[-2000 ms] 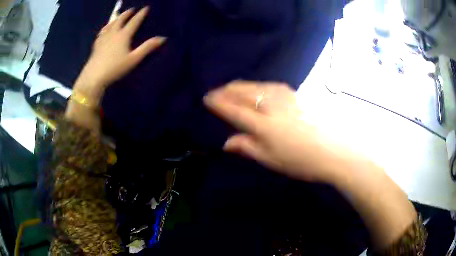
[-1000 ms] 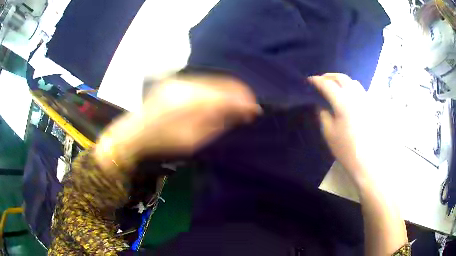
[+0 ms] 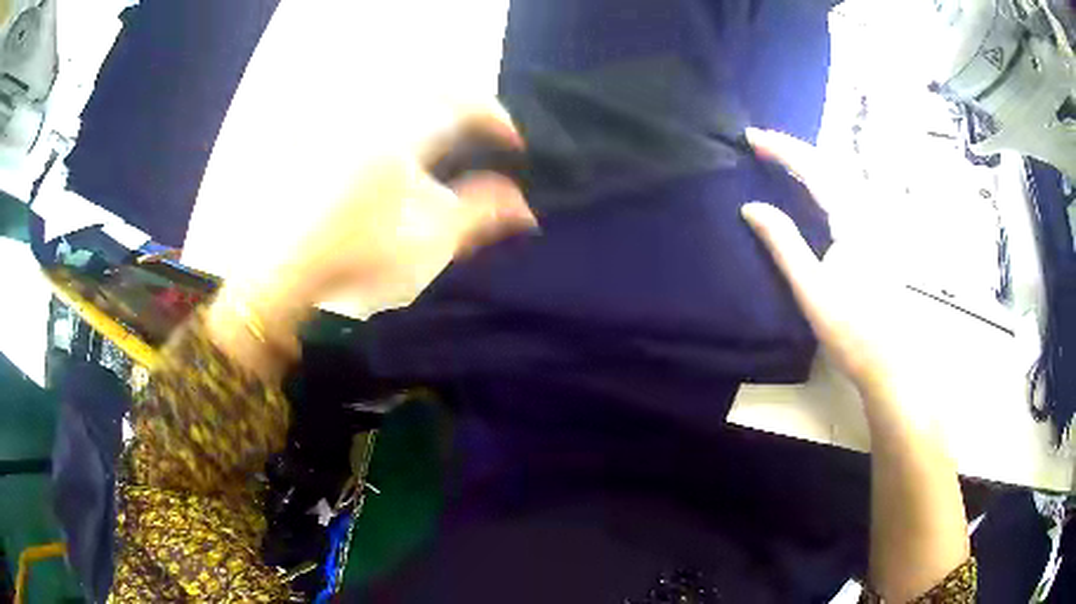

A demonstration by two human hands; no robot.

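Note:
A large dark navy garment panel (image 3: 614,271) lies across the table and hangs over its front edge towards the lap. Its upper part looks folded, with a greyer, thinner-looking area between my hands. My left hand (image 3: 413,201) is blurred at the panel's left edge, thumb and fingers curled around dark cloth. My right hand (image 3: 814,248) holds the panel's right edge, thumb below and fingers above. The overexposed white table washes out part of both hands.
The sewing machine head (image 3: 1003,59) stands at the upper right on the white table (image 3: 932,319). Another navy cut piece (image 3: 165,106) lies at the upper left. A yellow-edged dark tray-like thing (image 3: 118,319) is at the left, above the green floor (image 3: 407,507).
Since the earliest frame, the panel has been drawn off the left of the table, baring white surface. Both hands, flat or spread then, now grip the cloth. My left hand has moved right.

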